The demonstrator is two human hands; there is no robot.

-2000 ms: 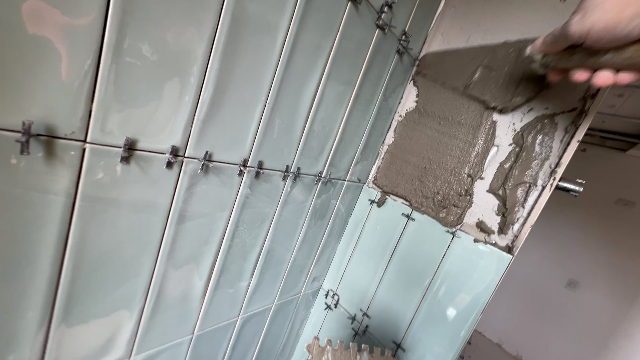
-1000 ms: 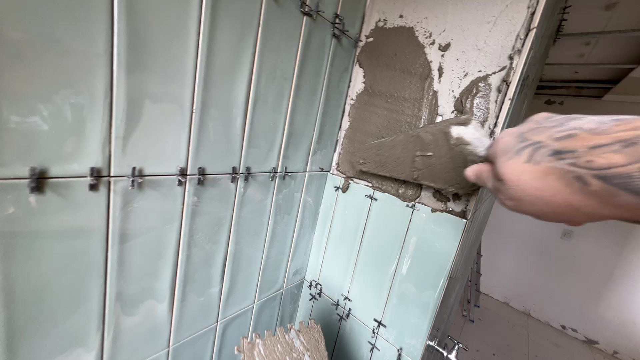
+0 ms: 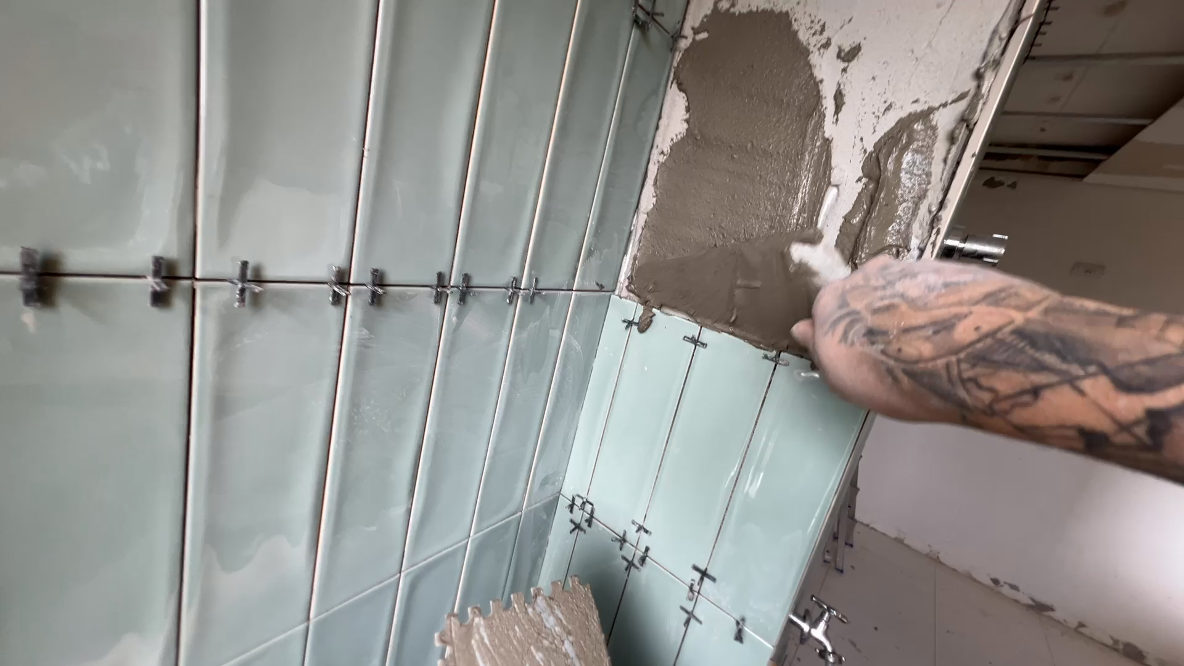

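Note:
My right hand (image 3: 888, 333), on a tattooed forearm, grips a trowel (image 3: 740, 282) coated in grey-brown adhesive. The blade lies against the lower part of the adhesive patch (image 3: 749, 139) on the bare wall, just above the top edge of the pale green tiles (image 3: 786, 453). A second strip of adhesive (image 3: 893, 180) is to the right of the patch. At the bottom, a notched trowel (image 3: 527, 629) smeared with adhesive shows its toothed edge; what holds it is out of frame. My left hand is not visible.
Glossy green wall tiles (image 3: 268, 398) with black spacers (image 3: 242, 282) in the joints cover the left wall. A metal tap (image 3: 819, 629) is at the lower right and a chrome fitting (image 3: 976, 248) beyond the wall edge (image 3: 990, 129). More spacers (image 3: 638, 560) mark the lower joints.
My right hand and its trowel have come down from the upper part of the bare wall to the row just above the tiles. More of the notched trowel shows now. The view has shifted.

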